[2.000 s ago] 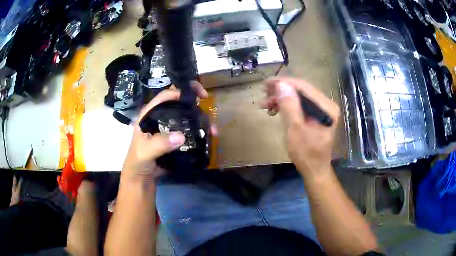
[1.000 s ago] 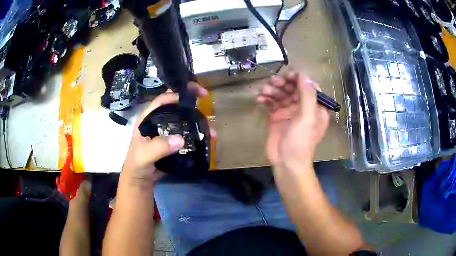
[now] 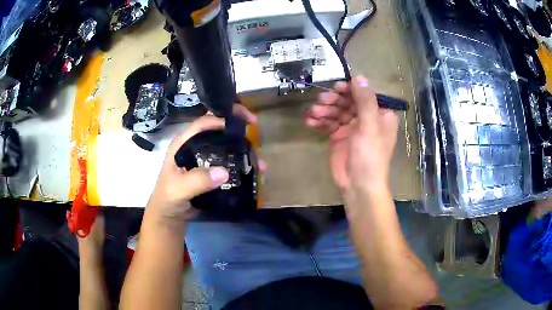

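My left hand (image 3: 175,175) holds a black camera housing (image 3: 221,197) over the bench's front edge, its open side up, thumb on the circuit board (image 3: 232,177) inside. The thick black electric screwdriver (image 3: 209,60) stands over the housing, its lower end at the housing's upper rim; its tip is hidden. My right hand (image 3: 363,130), palm up with curled fingers, holds a slim black hand tool (image 3: 392,102). The tool's thin shaft points left toward the pickup of the white screw feeder (image 3: 248,45); whether it touches is unclear.
Another housing with a board (image 3: 147,103) lies left of the feeder. Stacked clear blister trays (image 3: 484,133) stand at the right. More black housings lie at both far sides. A red-orange coiled hose (image 3: 82,215) hangs at the left edge. A person's arm (image 3: 92,266) shows at lower left.
My right hand moved left from its place two seconds ago, then slightly up and right in the last second; its tool now lies closer to level. My left hand still holds the housing.
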